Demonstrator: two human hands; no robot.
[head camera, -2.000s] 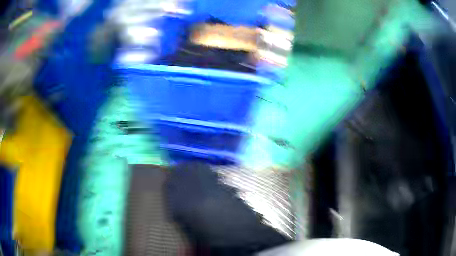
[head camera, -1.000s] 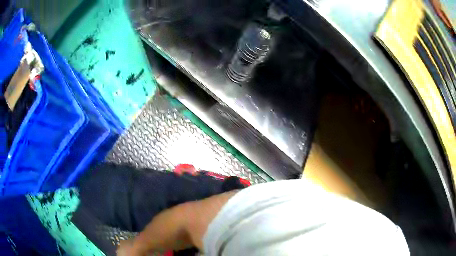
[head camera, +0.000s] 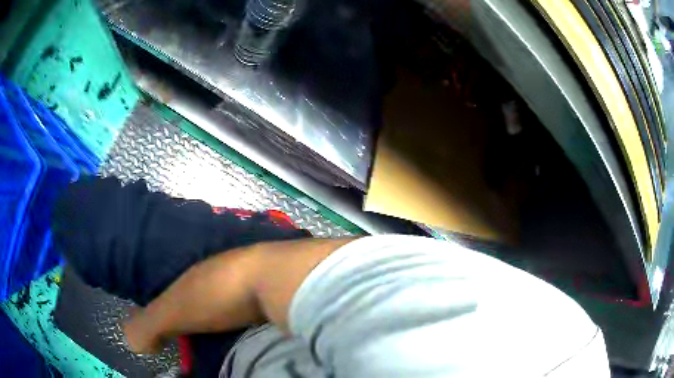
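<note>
No hand can be made out. A bare arm comes out of a white sleeve at the bottom and reaches to the lower left; its far end is blurred and shows no clear fingers or glove. Stacked blue plastic crates stand at the left edge, cut off by it. A dark-clothed limb lies across the lower left, beside the crates, with red patches near it. Nothing is seen held.
A metal tread plate lies on the green, black-scuffed floor. A dark metal shelf or bench carries a clear ribbed bottle. A tan cardboard sheet stands beyond it. A curved-looking steel bench edge runs down the right.
The view has swung from the crates and press side toward the right. Crates, bottle and tread plate have shifted left in the picture; more of the cardboard shows.
</note>
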